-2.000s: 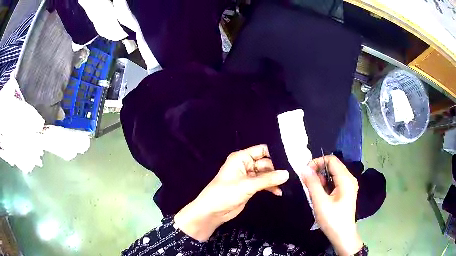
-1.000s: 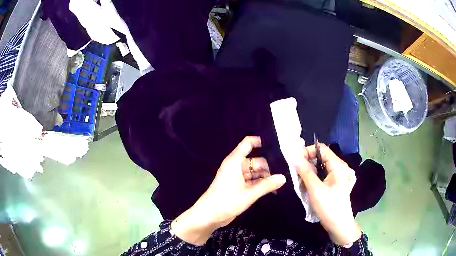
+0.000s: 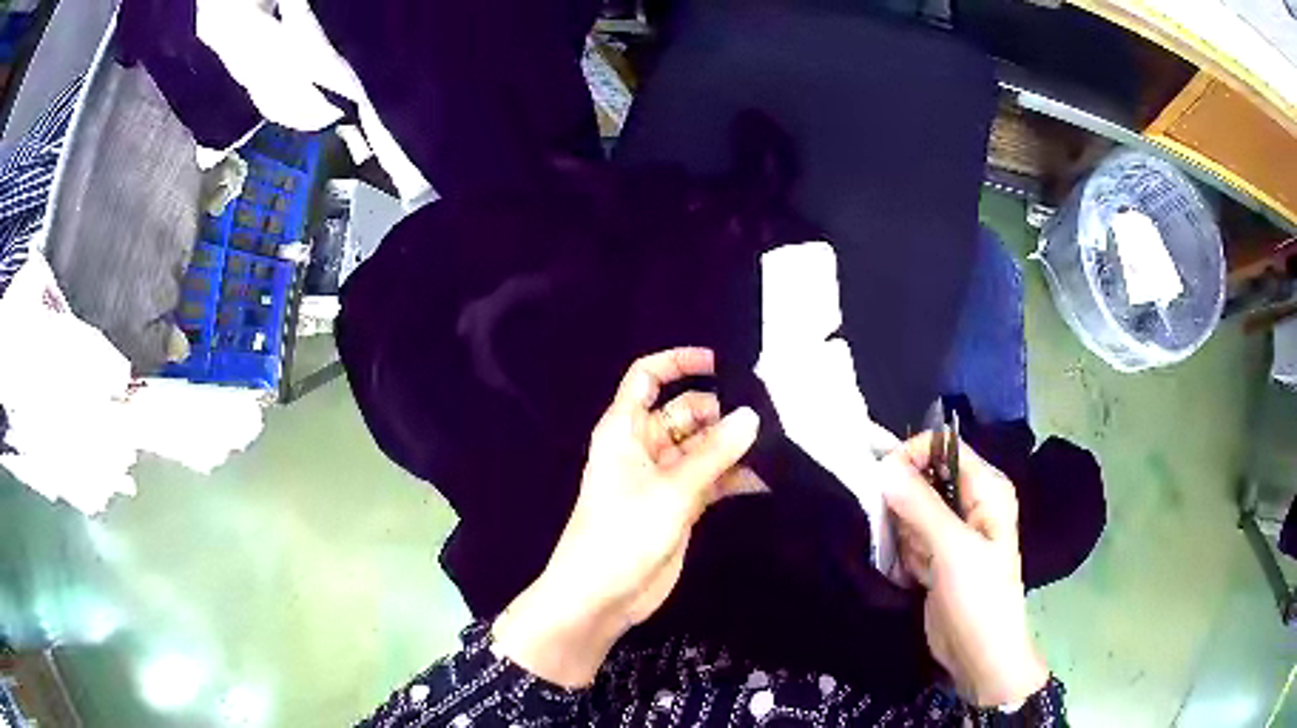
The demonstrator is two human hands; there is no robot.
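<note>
The dark velvet garment (image 3: 569, 313) lies in a heap over the lap. A white backing strip (image 3: 814, 363) runs down it, bent near its middle, to my right hand. My right hand (image 3: 956, 533) pinches the strip's lower part between thumb and fingers and also holds small dark snips (image 3: 945, 452), blades pointing up. My left hand (image 3: 647, 491) is left of the strip, over the velvet, fingers curled and thumb extended; its fingertips seem to be by the dark fabric, but whether they grip it cannot be told.
A flat dark cloth (image 3: 882, 171) lies beyond the lap. A clear round bin (image 3: 1081, 270) with white scrap stands right, below a yellow-edged table (image 3: 1188, 50). A blue crate (image 3: 235, 306), grey cloth (image 3: 128, 213) and white scraps (image 3: 86, 413) are left. More velvet with white strips hangs upper left.
My left hand has moved up and left. The white strip's top has shifted up and the strip is now bent. The snips in my right hand show more clearly, farther right.
</note>
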